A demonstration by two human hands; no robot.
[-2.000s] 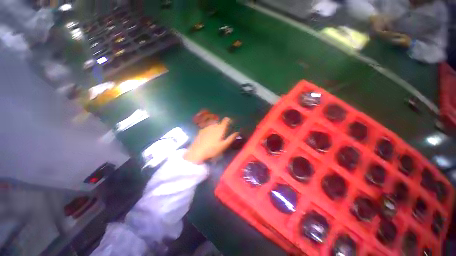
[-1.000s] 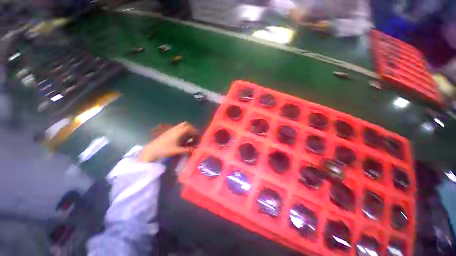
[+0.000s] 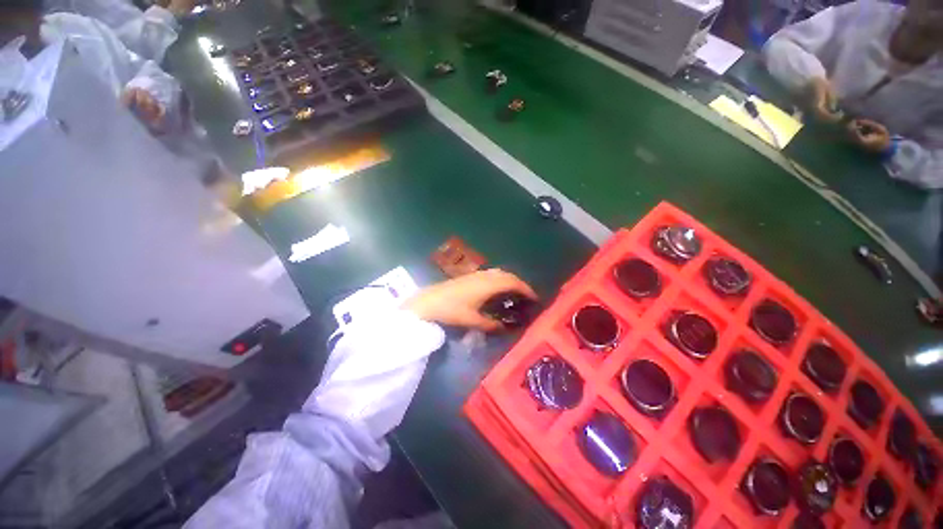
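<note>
My left hand (image 3: 478, 297), in a white sleeve from the lower left, has its fingers curled around a dark, round watch head (image 3: 509, 307) just left of the red tray. I cannot tell whether the watch head still touches the bench. The red foam tray (image 3: 482, 401) lies on another red layer. Its square pockets hold several dark, glossy watch heads, one of them with a bright streak (image 3: 607, 442). My right hand is not in view.
A brown-orange piece (image 3: 458, 256) and a white block (image 3: 376, 297) lie by my hand. A black tray (image 3: 352, 119) of parts stands upper left, beside a large pale machine (image 3: 145, 217). A loose watch (image 3: 549, 208) lies near the pale strip. Another person's hands (image 3: 867, 131) show upper right.
My left hand's fingers were spread beside the dark watch head; they are now curled around it. The camera view swung and then came back, and is sharper now.
</note>
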